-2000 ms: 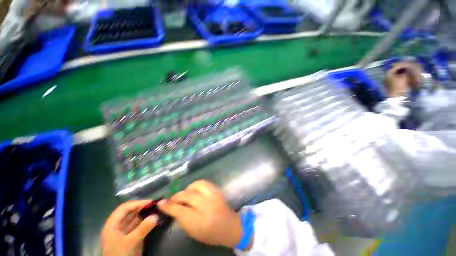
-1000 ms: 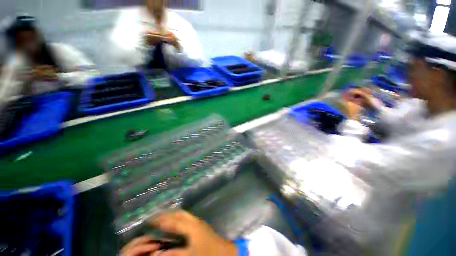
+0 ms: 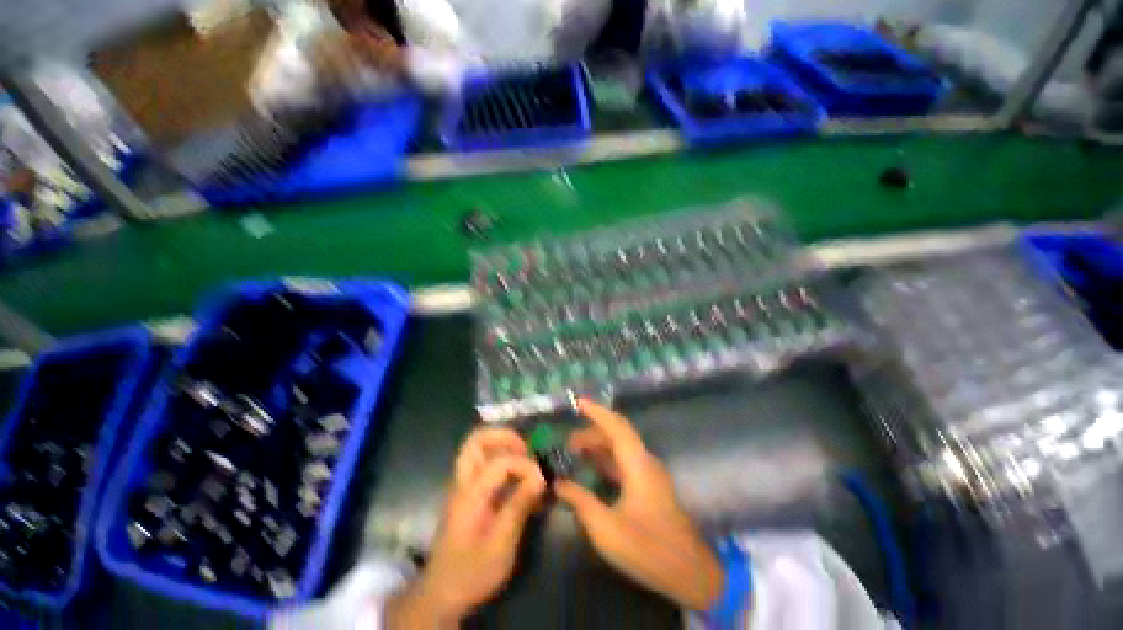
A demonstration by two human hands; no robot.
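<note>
My left hand (image 3: 487, 511) holds a small black housing (image 3: 551, 466) between thumb and fingers at the bottom centre. A bit of green, seemingly a circuit board (image 3: 539, 437), shows at its upper end. My right hand (image 3: 634, 505), with a blue wrist strap, is at the housing's right side, thumb near it and fingers apart; blur hides whether it grips. The clear blister tray (image 3: 653, 308) with rows of green boards lies just beyond my hands.
Two blue bins (image 3: 392, 357) of black housings stand at left. Empty clear trays (image 3: 985, 332) lie at right, near a blue cord (image 3: 881, 529). The green conveyor (image 3: 764, 185) crosses beyond, carrying a few small parts. Blue bins (image 3: 517, 145) and people are on its far side.
The view has swung left and down, bringing both left bins into sight. My hands show fully again, and the right hand's fingers are now spread away from the housing.
</note>
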